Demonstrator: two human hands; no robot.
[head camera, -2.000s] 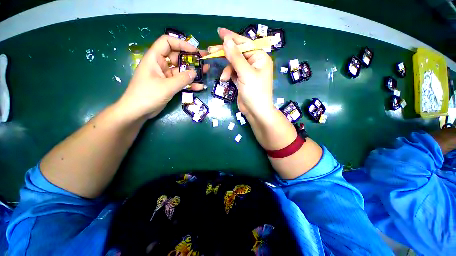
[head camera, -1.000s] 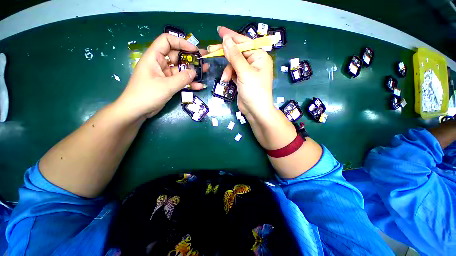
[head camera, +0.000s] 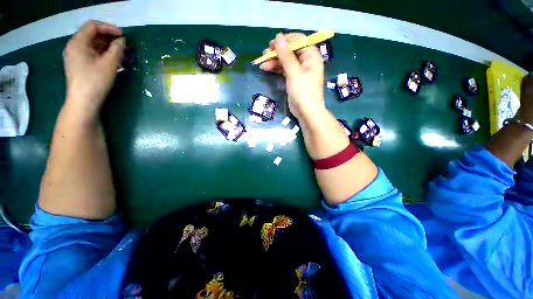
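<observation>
My left hand (head camera: 93, 67) is at the far left of the table near the pale rail, fingers curled. A dark electronic unit (head camera: 128, 59) shows partly at its fingertips; whether the fingers grip it is hidden. My right hand (head camera: 301, 70) holds yellow tweezers (head camera: 304, 43), tip pointing left, above the table. Between my hands, one unit (head camera: 209, 55) with a white tab lies near the rail. Another unit (head camera: 263, 107) and one with a pale tab (head camera: 231, 127) lie nearer me. Small white squares (head camera: 277, 160) are scattered beside them.
More units lie right of my right hand (head camera: 349, 87) and farther right (head camera: 414, 81). A yellow tray (head camera: 497, 87) stands at far right, beside a neighbour's arm (head camera: 508, 140) in a blue sleeve. A white holder or cloth (head camera: 13, 99) is at the left edge.
My left hand has moved from the centre to the far left. The tweezers have left the unit and tilted. The neighbour's arm now reaches to the yellow tray. The white thing at left shows more.
</observation>
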